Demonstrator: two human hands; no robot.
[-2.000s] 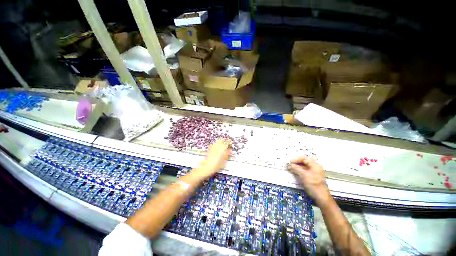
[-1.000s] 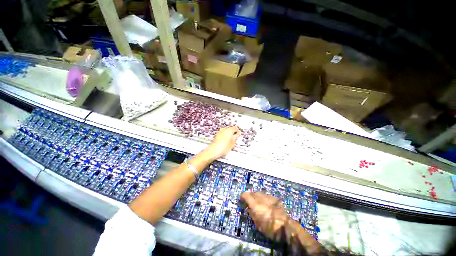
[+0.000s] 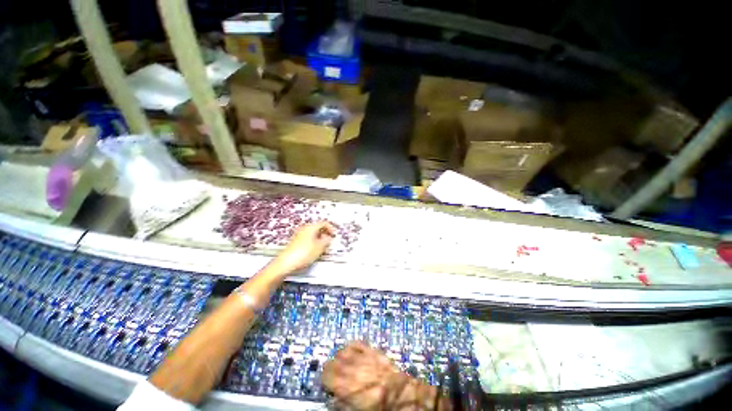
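Observation:
A pile of maroon parts (image 3: 261, 218) lies on the pale shelf (image 3: 401, 269), left of centre. My left hand (image 3: 311, 243) is at the pile's right edge with fingertips together among scattered maroon parts; whether it pinches one is too small to tell. A circuit board panel (image 3: 297, 321) lies on the track below the shelf, with another panel (image 3: 104, 289) to its left. My right hand (image 3: 357, 373) is over the lower part of the nearer panel, blurred, fingers curled; what it holds is hidden. Small pale parts are thinly scattered on the shelf right of the maroon ones.
A clear plastic bag (image 3: 160, 189) and a pink-purple item (image 3: 60, 185) stand left of the pile. Bright red parts (image 3: 636, 242) and a light blue block (image 3: 685, 255) lie at the right. Cardboard boxes (image 3: 321, 144), a blue bin (image 3: 334, 64) and slanted posts (image 3: 193, 80) are behind the shelf.
My right hand has moved from the pale parts on the shelf down over the panel. My left hand stays at the maroon pile's edge. The view has turned right, showing the light blue block.

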